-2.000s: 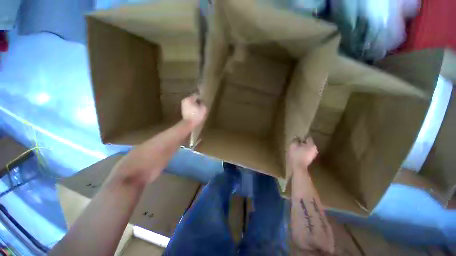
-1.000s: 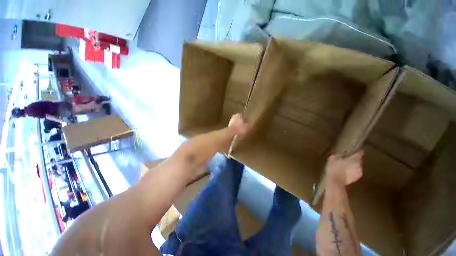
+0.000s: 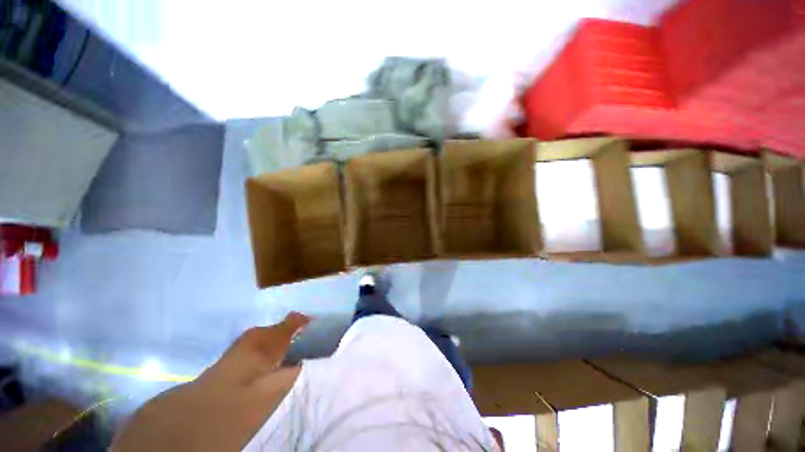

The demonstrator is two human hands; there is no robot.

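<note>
Three empty open brown shipping cartons (image 3: 391, 207) stand side by side on the floor in front of me. More open cartons continue the row to the right, with white inside (image 3: 568, 205). My left hand (image 3: 281, 340) is at the lower left, blurred and foreshortened, below and apart from the leftmost carton; nothing shows in it, but its finger pose is unclear. My right hand is not clearly visible; only a tiny sliver of skin shows at the bottom edge, right of my white shirt.
A second row of cartons with white inside (image 3: 585, 427) stands at the lower right. Grey-green bagged or covered bundles (image 3: 357, 119) lie behind the front row. Red stacked blocks (image 3: 618, 75) are at the upper right. A yellow floor line (image 3: 110, 365) runs at the lower left.
Both hands have let go of the carton walls they gripped before. The cartons now appear smaller and farther off, lined up with the row. The view has swung and my torso shows.
</note>
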